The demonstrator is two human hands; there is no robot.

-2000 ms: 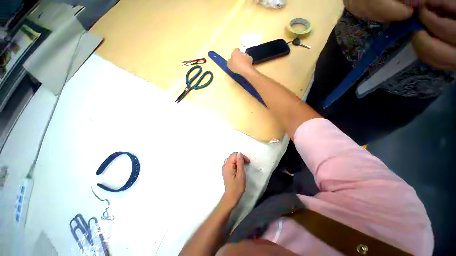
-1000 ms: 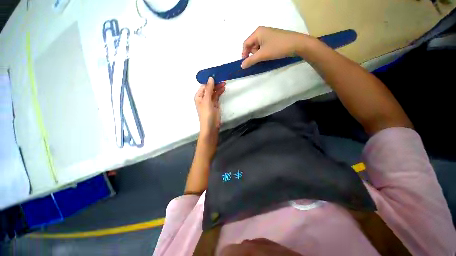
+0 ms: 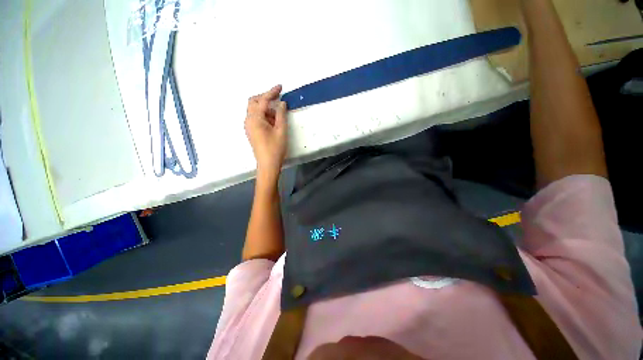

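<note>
A long navy-blue band [image 3: 402, 72] with a small light dot near its left end lies flat across the white table covering, its right end over the tan board. My left hand [image 3: 268, 126] is at the band's left end, fingers curled and fingertips at the edge; whether they grip it is unclear. My right forearm reaches up past the band's right end, and my right hand is cut off by the top edge.
Narrow outlined strips [image 3: 189, 144] lie crossed on the white table [image 3: 233, 42] at left, under clear plastic [image 3: 151, 20]. The tan board [image 3: 582, 28] is at the upper right. A blue bin [image 3: 99, 242] stands below the table edge at left.
My right hand has left the band and moved up out of view. My left hand has shifted slightly left at the band's end. The view has moved, so the strips sit higher.
</note>
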